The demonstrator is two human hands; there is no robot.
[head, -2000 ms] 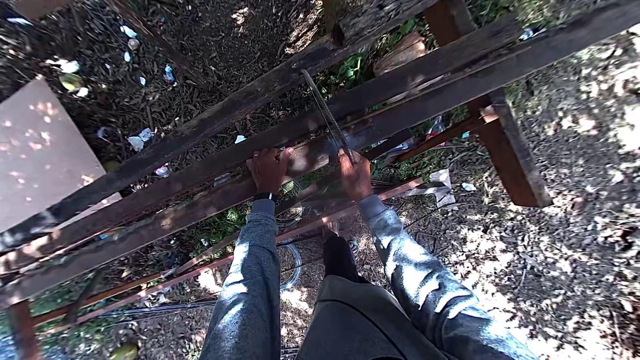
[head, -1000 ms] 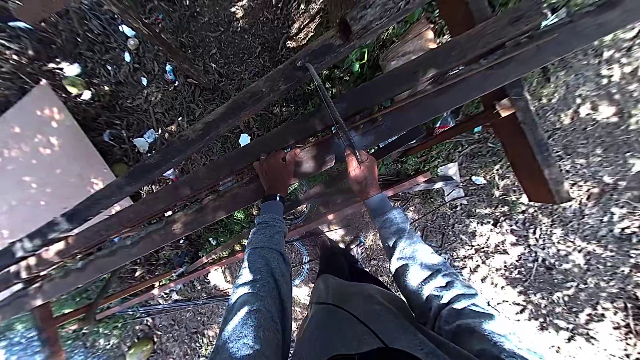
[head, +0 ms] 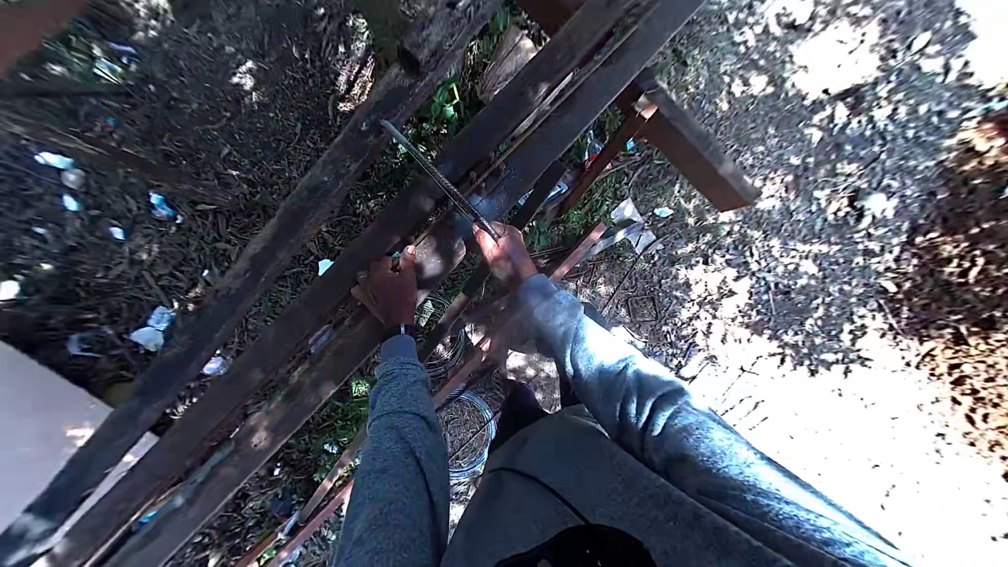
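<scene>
My right hand [head: 505, 253] is closed around the near end of a dark, ribbed metal rod [head: 441, 179], which slants up and left across the wooden beams. Its far end lies over the farther dark beam [head: 307, 193]. My left hand [head: 390, 290] is on the nearer beams, its fingers and thumb against a flat, pale brown piece [head: 439, 258] between the two hands. The grip of the left fingers on that piece is partly hidden. A dark band is round the left wrist.
Long weathered beams [head: 260, 437] run diagonally below me, with a wooden post [head: 697, 150] at the upper right. A coil of wire [head: 466, 433] lies on the ground near my feet. A pale board [head: 47, 425] is at the left, and litter [head: 148, 339] is scattered about.
The view has turned, so the beams slope more steeply. My right hand still holds the rod and my left hand remains at the beams.
</scene>
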